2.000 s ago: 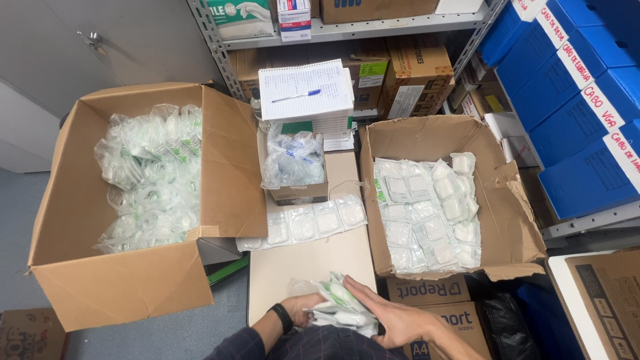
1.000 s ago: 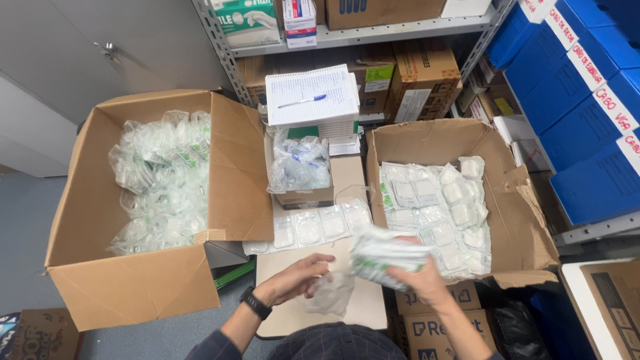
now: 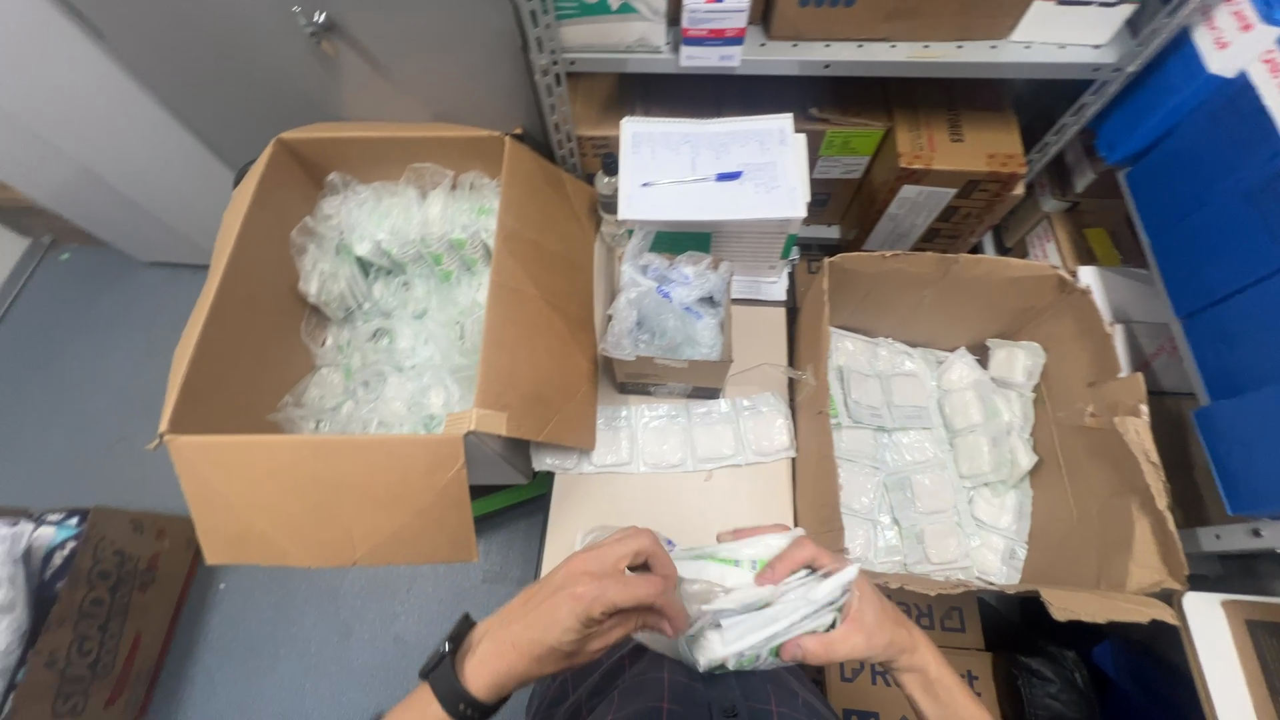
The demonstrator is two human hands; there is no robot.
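Low in the head view, my right hand (image 3: 835, 600) grips a stack of flat sealed packets (image 3: 760, 610) with green print. My left hand (image 3: 610, 590), with a black watch on its wrist, has its fingers curled on a clear plastic bag (image 3: 655, 640) at the stack's left side. The big cardboard box on the left (image 3: 320, 490) holds many bagged packets (image 3: 410, 290). The torn-edged cardboard box on the right (image 3: 1080, 480) holds strips of white gauze-like pads in clear packets (image 3: 920, 500). Another such strip (image 3: 675, 435) lies across the beige surface between the boxes.
A small carton (image 3: 670, 375) filled with crumpled plastic bags (image 3: 670, 305) stands behind the strip. Beyond it, a notebook (image 3: 705, 150) carries a blue pen (image 3: 692, 180). Metal shelving (image 3: 850, 58) runs behind, blue file boxes (image 3: 1220, 230) stand right, and a grey cabinet (image 3: 400, 70) is at upper left.
The packet stack, held up at the right box's near left edge a second ago, is now lower, in front of my body. My left hand has closed in beside it.
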